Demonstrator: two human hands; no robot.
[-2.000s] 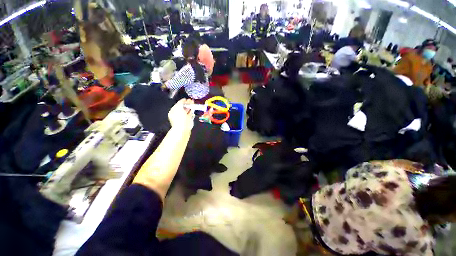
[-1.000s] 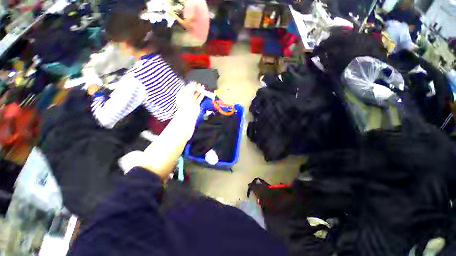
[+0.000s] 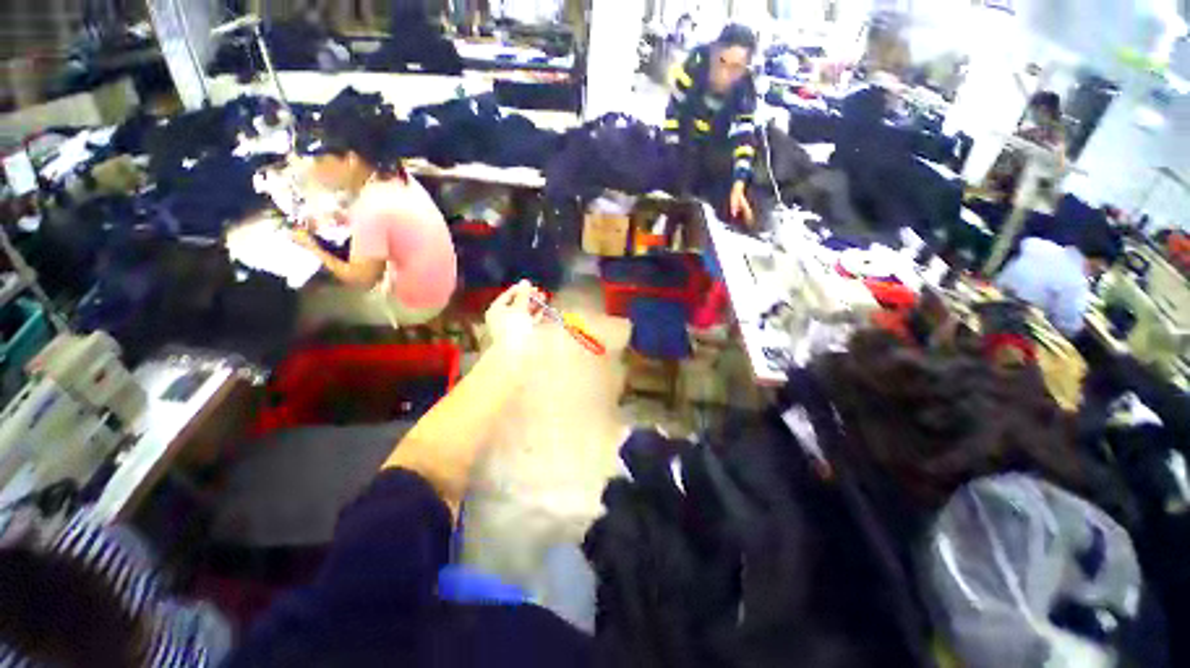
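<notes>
My left hand (image 3: 513, 313) is stretched out ahead near the middle of the view, below a dark sleeve. It is closed around the thin end of small scissors (image 3: 583, 338), whose orange-red handles point away to the lower right. The scissors are blurred and held in the air above the pale floor. My right hand is not in view.
Dark garments (image 3: 705, 522) and a clear plastic bag bundle (image 3: 1031, 568) lie at right. A red crate (image 3: 359, 379) is at left; a stool (image 3: 650, 379) stands ahead. People sit at left and stand behind a white table (image 3: 740, 294). A striped sleeve shows bottom left.
The view has moved forward along the aisle. The striped-top person has shifted to the lower left edge, and the blue crate has dropped almost out of view. My left hand still holds the scissors.
</notes>
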